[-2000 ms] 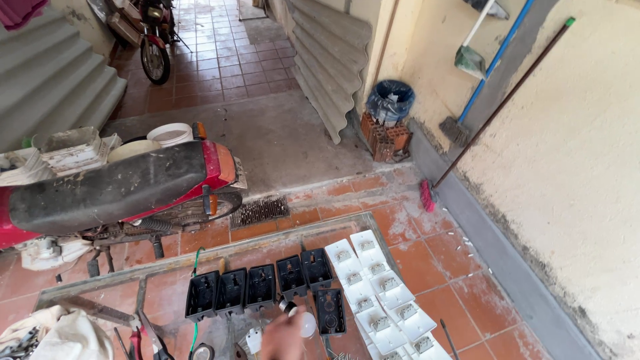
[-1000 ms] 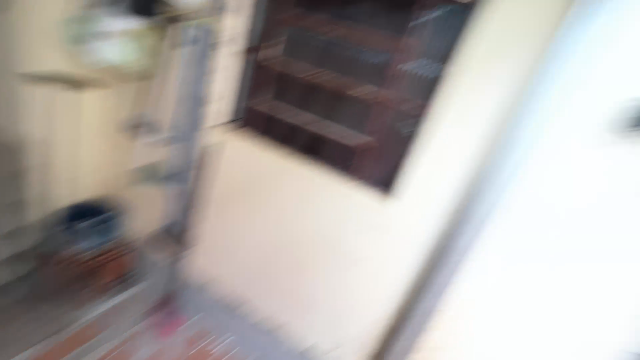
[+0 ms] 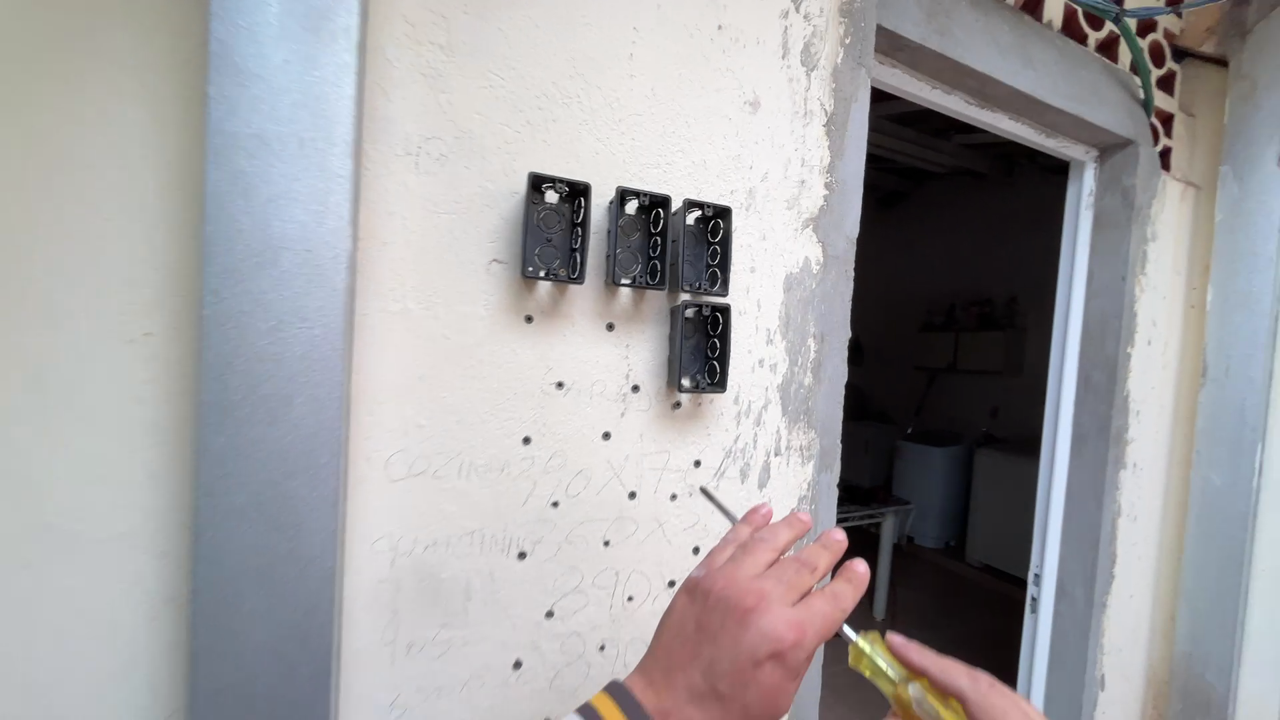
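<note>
Several black plastic electrical boxes are on the cream wall: one at the left point(image 3: 557, 228), one in the middle point(image 3: 639, 238), and two at the right, an upper point(image 3: 703, 247) above a lower point(image 3: 701, 347). Below them, small plugged holes point(image 3: 606, 436) dot the wall. My left hand point(image 3: 750, 610) is spread in front of the wall beneath the boxes, over the shaft of a screwdriver; whether its fingers grip anything is hidden. The screwdriver's tip shows beyond it, near a hole. My right hand point(image 3: 960, 680), at the bottom edge, holds the screwdriver's yellow transparent handle point(image 3: 890, 675).
A grey vertical strip point(image 3: 275, 350) runs down the wall at left. Pencil writing marks the plaster. At right, a doorway with a white metal frame point(image 3: 1055, 430) opens onto a dark room, where a small table point(image 3: 880, 515) and a white tub-like container point(image 3: 930, 490) stand.
The view has swung from the tiled floor with black boxes and white plates to the wall. Both hands and a screwdriver are now in view before it.
</note>
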